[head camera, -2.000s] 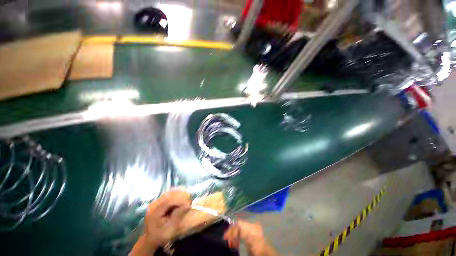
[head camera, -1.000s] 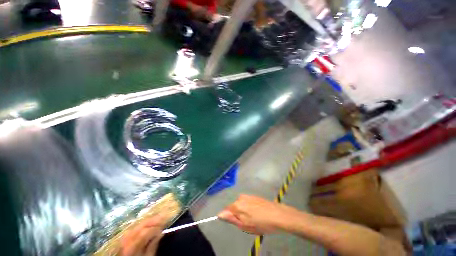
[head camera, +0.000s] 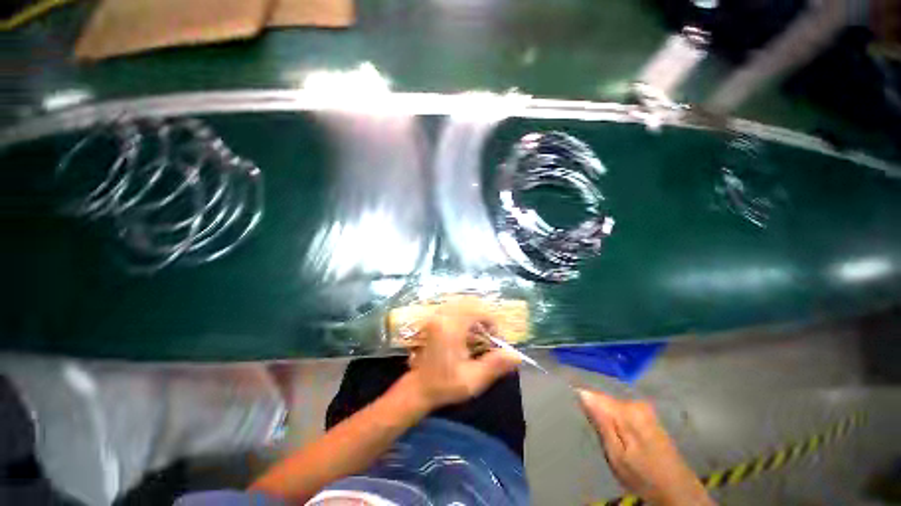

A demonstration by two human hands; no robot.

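Observation:
My left hand [head camera: 457, 358] is over the front of the yellow-tan wooden block [head camera: 407, 322] at the bench edge, its fingers closed on a thin pale strip [head camera: 516, 354]. The strip runs down to the right toward my right hand [head camera: 627, 440], which is off the bench edge. The strip's far end is blurred; I cannot tell whether my right fingers grip it. Crinkled clear film [head camera: 454, 286] lies around the block. Two whitish clear bundles [head camera: 380, 198] lie beyond it, and a dark chrome-like coil [head camera: 509, 203] is right of them.
Loose silver loops [head camera: 259, 203] lie at left, a small separate coil [head camera: 736, 193] at right. A pale rail [head camera: 563, 105] and cardboard sheets [head camera: 173, 25] are beyond. Below the bench are a clear plastic bag [head camera: 79, 425], a blue bin [head camera: 613, 360] and yellow-black floor tape [head camera: 790, 445].
The view has swung back left, so the loose loops and cardboard show again. My left hand is now over the block's front, and my right hand is lower, pointing up-left instead of reaching from the right.

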